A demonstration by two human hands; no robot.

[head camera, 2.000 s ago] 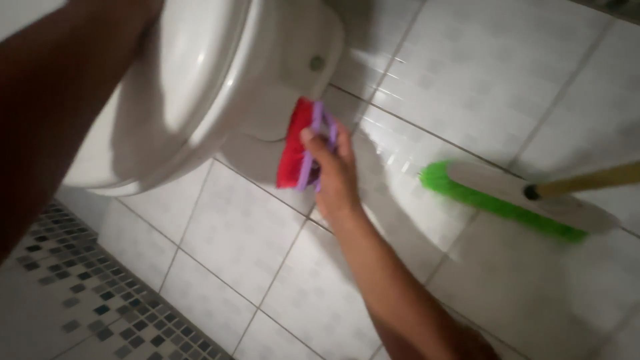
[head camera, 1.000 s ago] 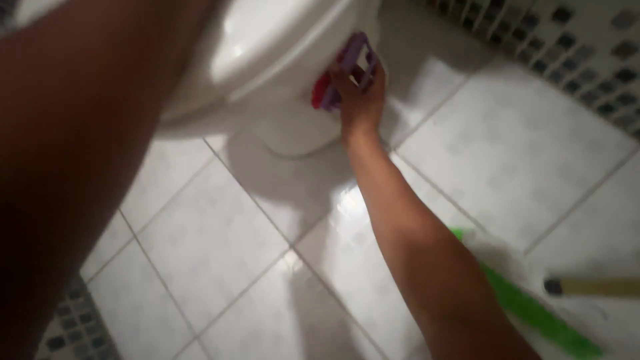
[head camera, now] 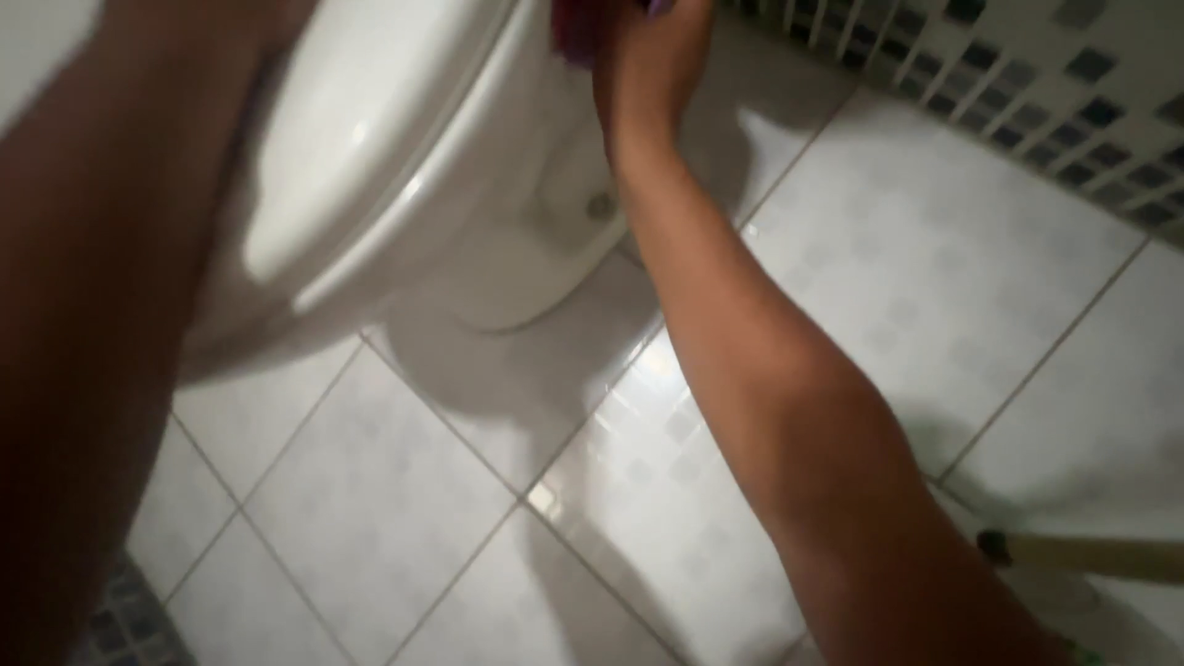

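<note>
At the top of the head view, my right hand (head camera: 655, 65) is closed on a scrub brush with red bristles (head camera: 575, 35) and a purple body, cut off by the frame's upper edge. The brush is at the side of the white toilet bowl (head camera: 499, 213); whether its bristles touch the ceramic cannot be told. My left arm comes down the left side, and my left hand (head camera: 208, 23) is at the top left by the toilet's closed lid (head camera: 370, 102), dark and partly cut off, its fingers not clear.
White floor tiles (head camera: 370, 490) surround the toilet base. A wall with dark mosaic tiles (head camera: 1027, 111) runs along the upper right, with more mosaic at the lower left. A broom handle (head camera: 1091, 555) enters at the lower right, partly behind my right arm.
My right hand has moved with the brush from beside the toilet base, up and farther back along the bowl's side. My left arm stays over the lid. The view has shifted.
</note>
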